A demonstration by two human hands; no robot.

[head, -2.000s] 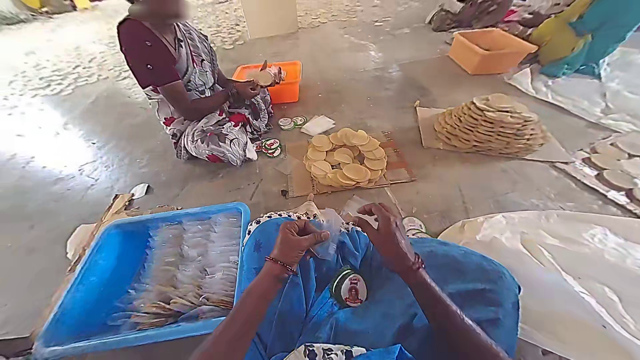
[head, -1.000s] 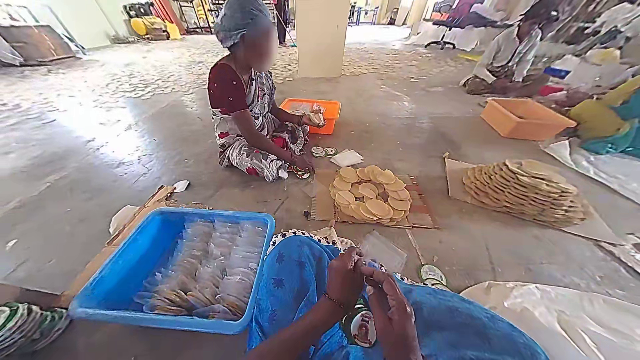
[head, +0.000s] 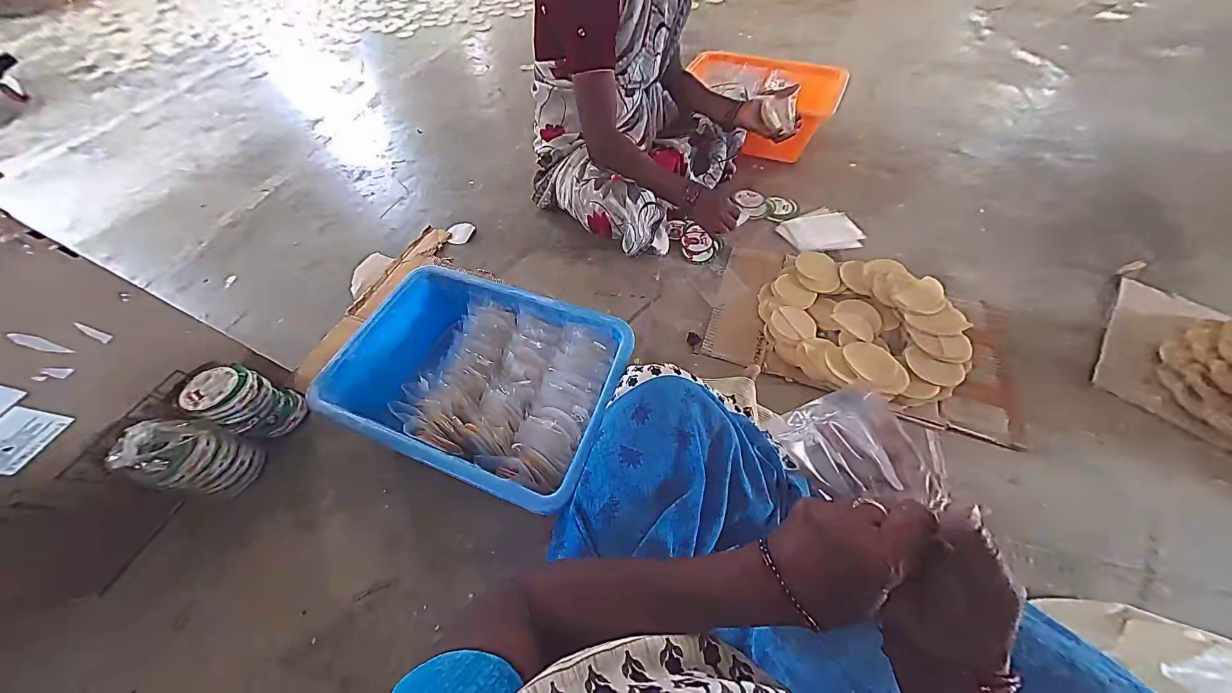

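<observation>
My left hand (head: 852, 558) and my right hand (head: 953, 597) meet over my lap at the lower right. Between them they hold a clear plastic bag (head: 857, 448), its film spread upward past the fingers. Left of my knee is a blue plastic tub (head: 472, 474), with rows of small clear packets (head: 525, 385) in it, some holding pale yellow discs. Beyond the bag, flat round yellow discs (head: 874, 366) lie in a ring-shaped heap on a cardboard sheet (head: 991, 371). What my fingertips pinch is partly hidden.
A seated person (head: 616, 125) handles packets beside an orange tub (head: 818, 91). Near that person lie round printed labels (head: 698, 243) and white sheets (head: 821, 231). Stacks of round printed items (head: 236, 397) stand left of the blue tub. Another disc pile (head: 1198, 366) sits at the right edge.
The view has swung down and left. The round printed label seen on my lap two seconds ago no longer shows. The other person's hand has moved from the orange tub toward the labels.
</observation>
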